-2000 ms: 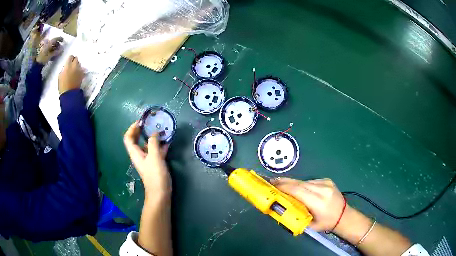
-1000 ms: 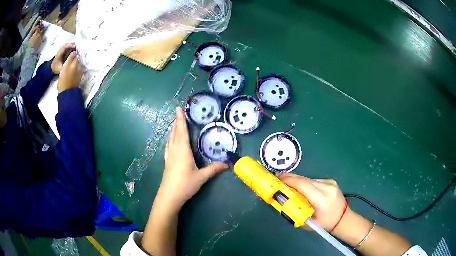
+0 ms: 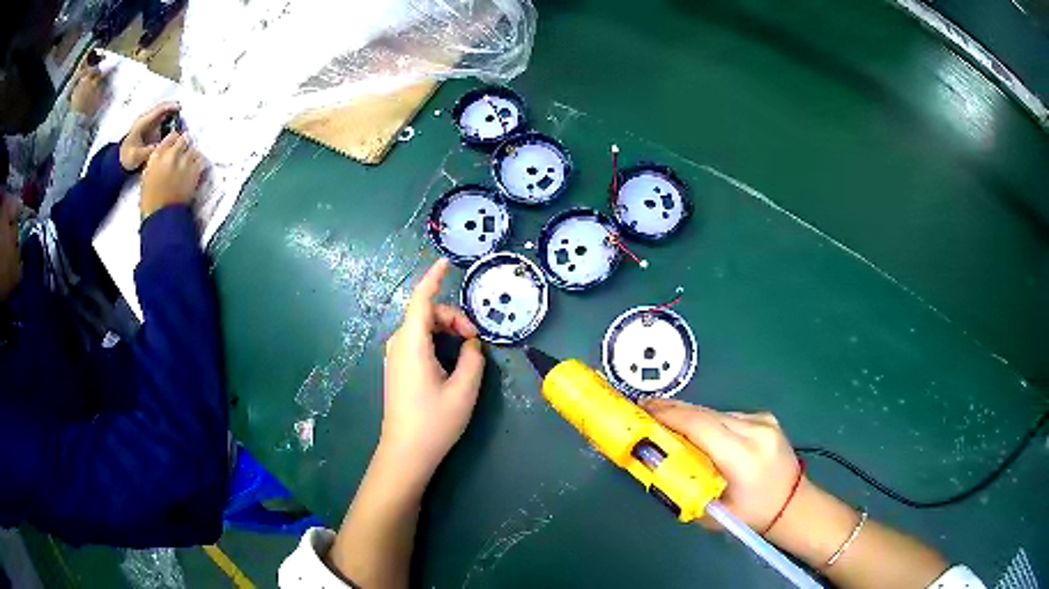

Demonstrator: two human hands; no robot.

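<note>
My right hand grips a yellow hot glue gun with a black nozzle and a whitish glue stick out of its back. The nozzle tip is just below a round housing with a pale inner plate. My left hand is at that housing's lower left edge, fingers apart; whether a fingertip touches the rim is unclear. Several more housings stand above it, such as one at the upper right. Another housing with red lead wires sits apart, just above my right hand.
A crumpled clear plastic bag and a flat tan piece lie at the upper left. A neighbouring person in dark blue sleeves works at the left over a white sheet. A black cord crosses the green table at right.
The housing held by my left hand has been set down among the others and let go. The group has shifted up and right. My left hand has moved right; the gun has moved slightly.
</note>
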